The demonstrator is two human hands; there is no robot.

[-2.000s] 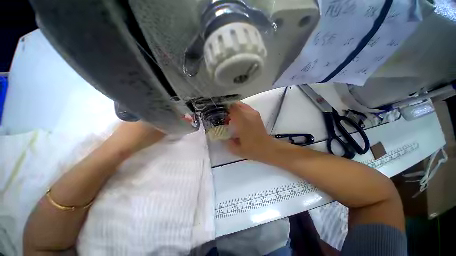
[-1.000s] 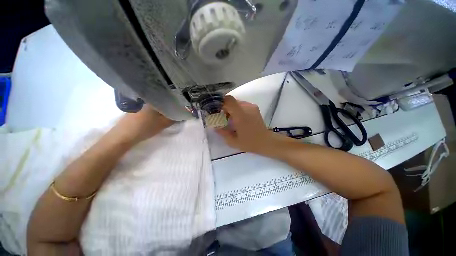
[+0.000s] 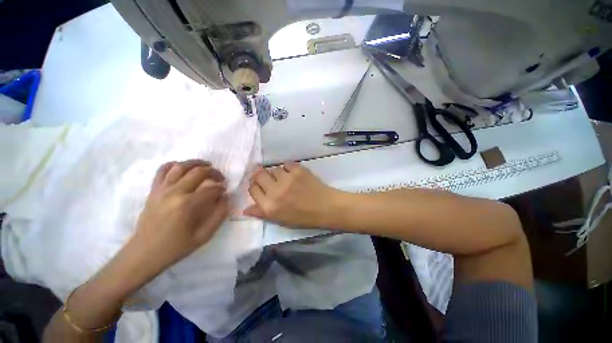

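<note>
A large white cloth (image 3: pixel 114 161) lies over the table and hangs onto the lap. Its right edge runs up to the presser foot (image 3: pixel 249 104) under the sewing machine head (image 3: pixel 194 33). My left hand (image 3: pixel 184 201) rests on the cloth, fingers curled; whether it pinches cloth is hidden. My right hand (image 3: pixel 285 194) is at the cloth's right edge, just right of my left hand, with its thumb and fingers gripping the edge. Both hands are well below the presser foot, near the table's front edge.
Black-handled shears (image 3: pixel 429 124), thread snips (image 3: pixel 362 138) and thin pointed tweezers (image 3: pixel 352 100) lie right of the needle area. A brown square (image 3: pixel 492 157) sits by a ruler strip (image 3: pixel 470 177). A blue basket (image 3: pixel 25 90) is at far left. White strings (image 3: pixel 590 218) hang at far right.
Both hands have moved from beside the presser foot down toward the table's front edge. The view has shifted, showing the needle area and tools more fully; the paper note is out of view.
</note>
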